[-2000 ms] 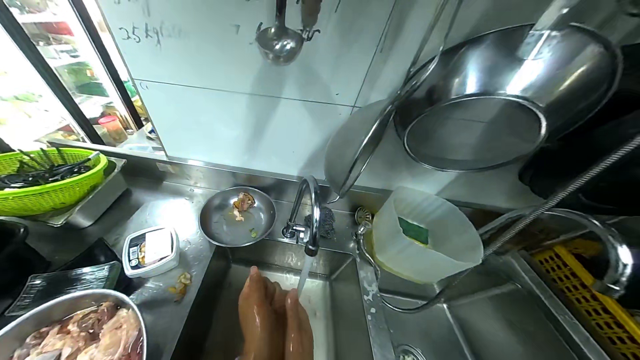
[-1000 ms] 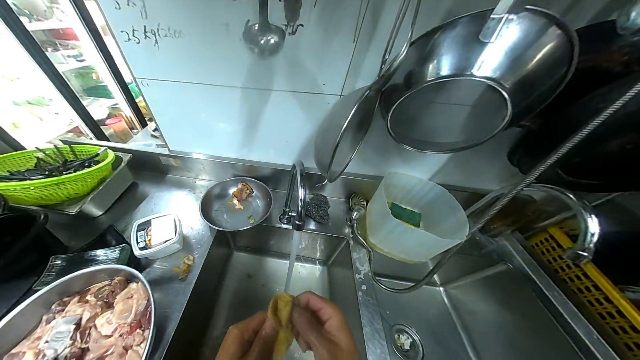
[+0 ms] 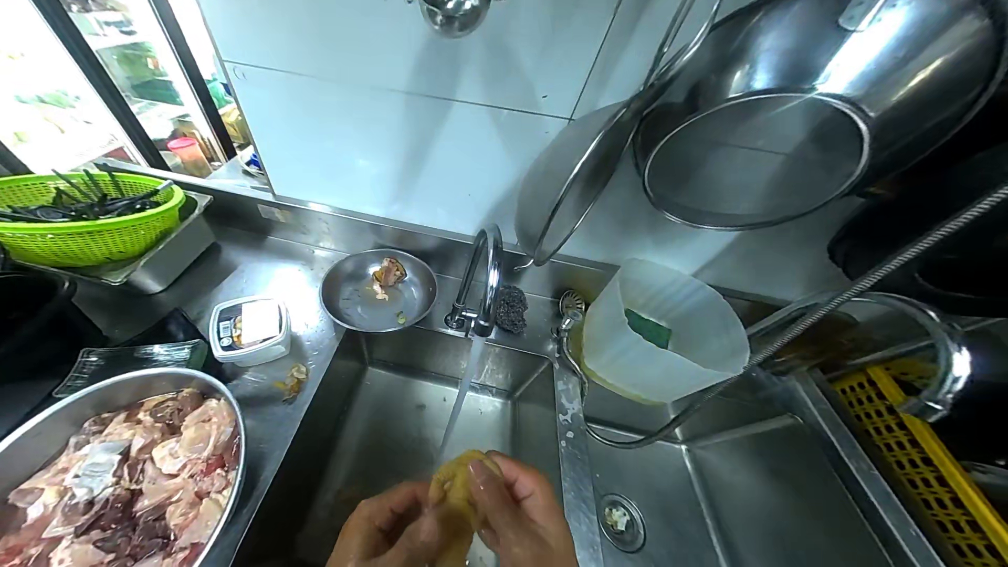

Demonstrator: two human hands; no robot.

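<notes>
Both my left hand [image 3: 390, 528] and my right hand [image 3: 520, 504] grip a yellowish, limp piece [image 3: 457, 496], possibly a ginger root or a cloth; I cannot tell which. They are low over the left sink basin [image 3: 394, 425], at the bottom of the view. Water runs from the curved chrome faucet [image 3: 490, 268] and falls just beyond the fingers. Left of the faucet a round metal dish [image 3: 354, 303] holds brown and pale scraps [image 3: 388, 273].
A metal bowl of raw meat pieces [image 3: 150, 465], a lidded plastic tub [image 3: 250, 331] and a green basket [image 3: 102, 236] stand left. A steel scourer [image 3: 512, 307] lies beside the faucet. Right are a translucent container [image 3: 669, 331], a hose [image 3: 866, 276] and a yellow crate [image 3: 913, 465]; large strainers [image 3: 756, 161] hang above.
Two seconds ago my wet hands were together under the running water with no yellow piece visible. A second ago both held the yellow piece, as now. The view has shifted closer to the sink.
</notes>
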